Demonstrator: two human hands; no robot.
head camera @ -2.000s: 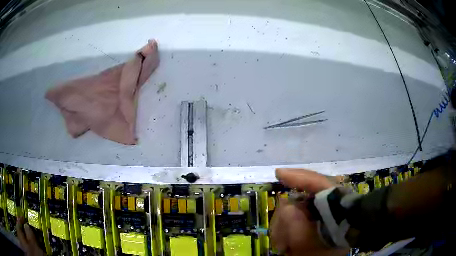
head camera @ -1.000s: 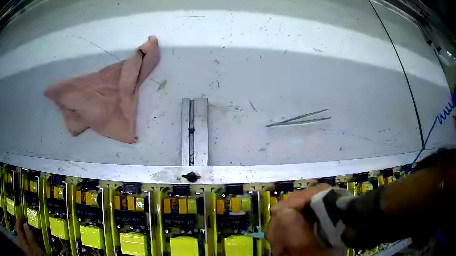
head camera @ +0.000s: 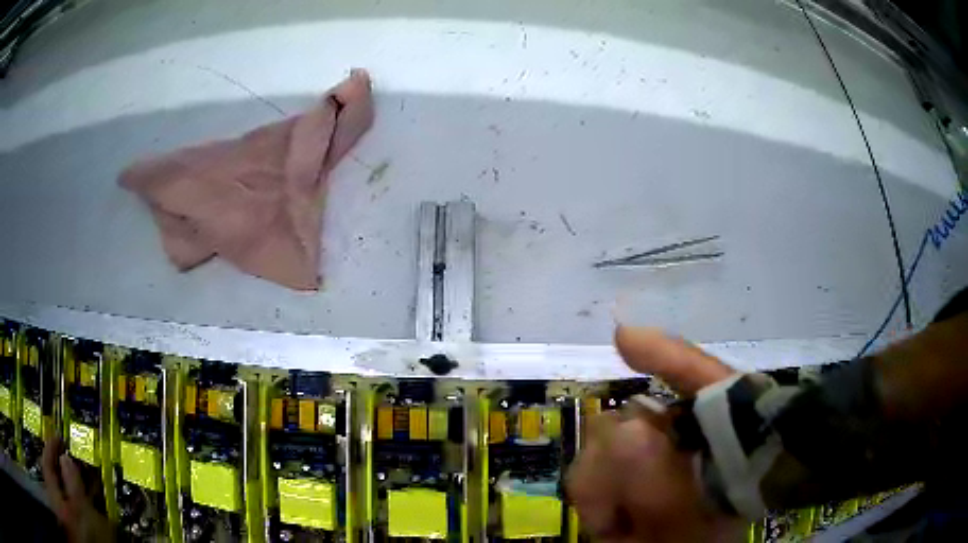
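My right hand (head camera: 637, 467) is at the lower right, gripping the dispensing gun (head camera: 735, 440), which has a white band. Its thumb is raised and the hand is slightly blurred. The pale-blue nozzle tip (head camera: 531, 486) points left, at the upper edge of a yellow transformer (head camera: 531, 514) on a power supply board. The hand hides part of the boards beneath it. My left hand (head camera: 69, 493) is dark and cut off at the lower left, by the near edge of the boards. What it holds, if anything, cannot be told.
A pale metal rail (head camera: 531, 358) runs behind the board row. A slotted metal bracket (head camera: 446, 270) stands square to it. On the worktop lie a crumpled pink cloth (head camera: 249, 196) and silver tweezers (head camera: 663, 252). A blue coiled cord (head camera: 943, 225) is at the far right.
The view has shifted, so the bench things appear further right. The nozzle tip has moved left relative to the boards, from the divider to the transformer's upper edge. My right thumb is raised again.
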